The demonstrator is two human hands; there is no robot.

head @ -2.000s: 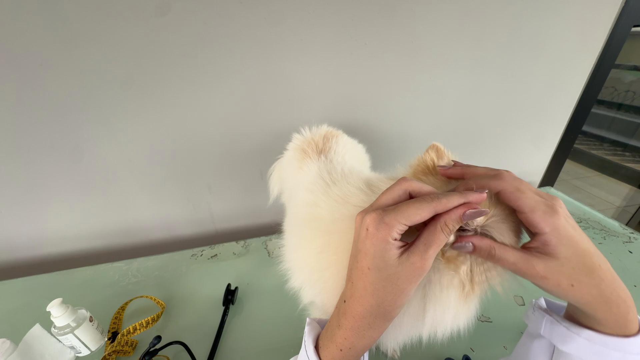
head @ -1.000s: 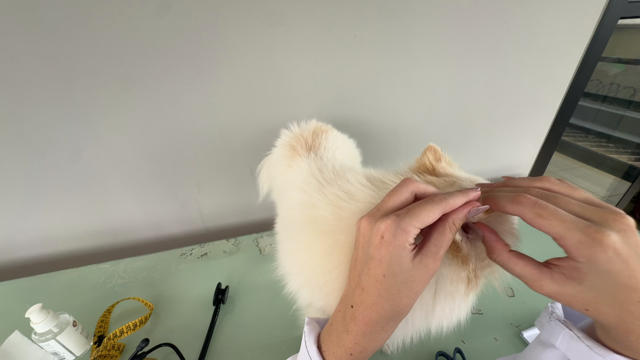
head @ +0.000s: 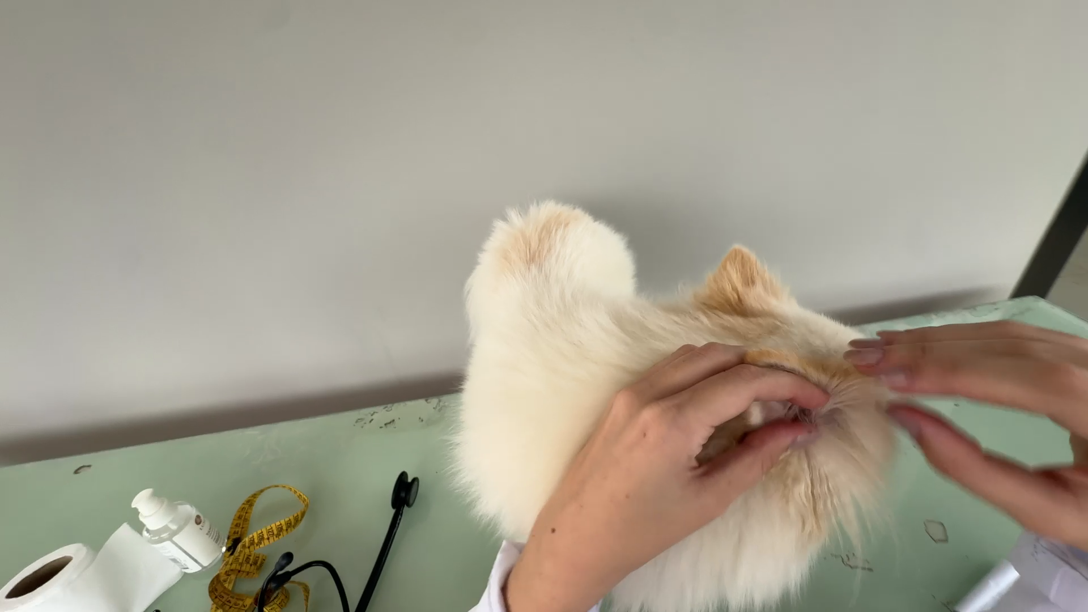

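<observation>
A fluffy cream dog [head: 535,408] with tan patches stands on a pale green table [head: 357,450], its raised tail at the left and its head at the right. My left hand [head: 680,442] pinches the fur and skin around the near ear, whose inner side shows between thumb and fingers. One tan ear [head: 739,280] stands upright beyond it. At the right side of the dog's head, my right hand [head: 986,399] is slightly blurred, its fingers and thumb apart with nothing seen between them. The dog's face is hidden.
On the table at the lower left are a white paper roll [head: 59,578], a clear pump bottle [head: 183,535], a yellow measuring tape [head: 246,552] and a black stethoscope [head: 391,535]. A grey wall [head: 340,212] runs behind the table. A dark frame stands at the right edge.
My right hand has moved away from my left fingers, to the right, and its fingers have spread. The left hand stays at the ear. The view has shifted, and the paper roll now shows.
</observation>
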